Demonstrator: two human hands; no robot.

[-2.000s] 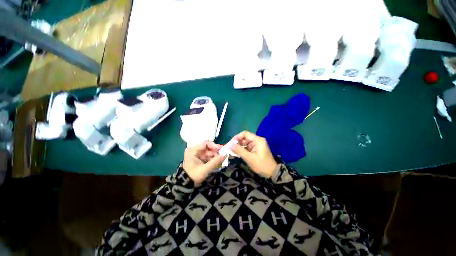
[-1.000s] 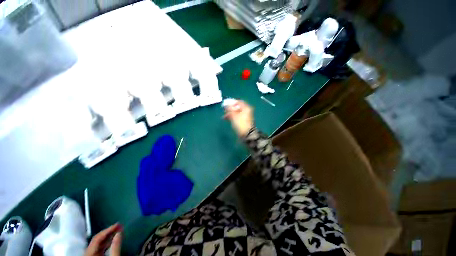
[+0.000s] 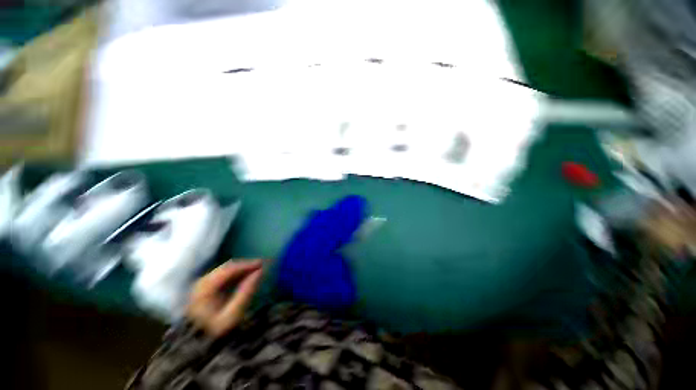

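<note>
The view is motion-blurred. My left hand (image 3: 223,295) is near the bench's front edge, thumb and forefinger apart, with nothing visible in it. A white security camera (image 3: 172,247) lies just behind and left of it. A crumpled blue cloth (image 3: 319,255) lies to its right, with a thin pale stick (image 3: 372,227) beside the cloth. My right hand (image 3: 673,227) is at the far right edge, blurred and partly cut off; whether it holds anything cannot be told.
More white cameras (image 3: 84,217) lie at the left. White upright units (image 3: 458,156) stand in a row along the white sheet (image 3: 168,91) behind. A red cap (image 3: 580,174) and a blurred white piece (image 3: 595,227) are at the right of the green mat (image 3: 458,259). Brown board (image 3: 46,99) is at far left.
The view has swung back left. My right hand, which held a small white wad over the mat, has moved far right among the items there. My left hand remains near the nearest camera.
</note>
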